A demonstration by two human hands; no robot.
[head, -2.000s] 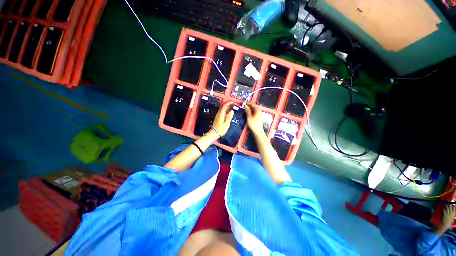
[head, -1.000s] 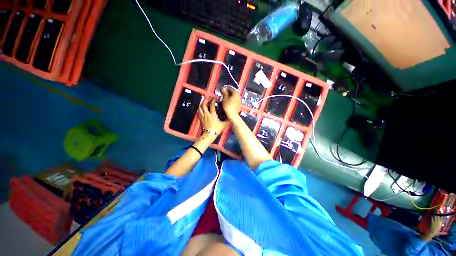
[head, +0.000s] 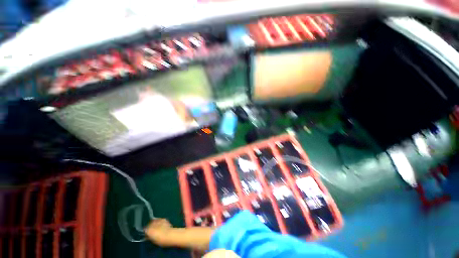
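The orange phone tray [head: 186, 194] lies on the green bench with black phones in two rows; several phones near the middle and right show white patches. My right hand [head: 162, 232], blurred, is left of the tray, closed on the white cable [head: 136, 187] where it meets my fingers. A loop of cable lies beside the hand. My right forearm and blue sleeve cross the tray's lower left slots and hide part of them. My left hand is not visible; a skin-coloured patch at the bottom edge is unclear.
Stacked orange trays [head: 92, 216] stand at left. The left monitor [head: 146, 118] and right monitor [head: 291, 74] are behind the tray, with a blue roll [head: 228, 125] between them. More trays [head: 294, 29] sit on the shelf above. Another white cable [head: 324, 174] runs off the tray's right side.
The view has tilted up, showing monitors and shelf. My right hand has moved from the phones to the left of the tray, with the left white cable. My left hand has left the view.
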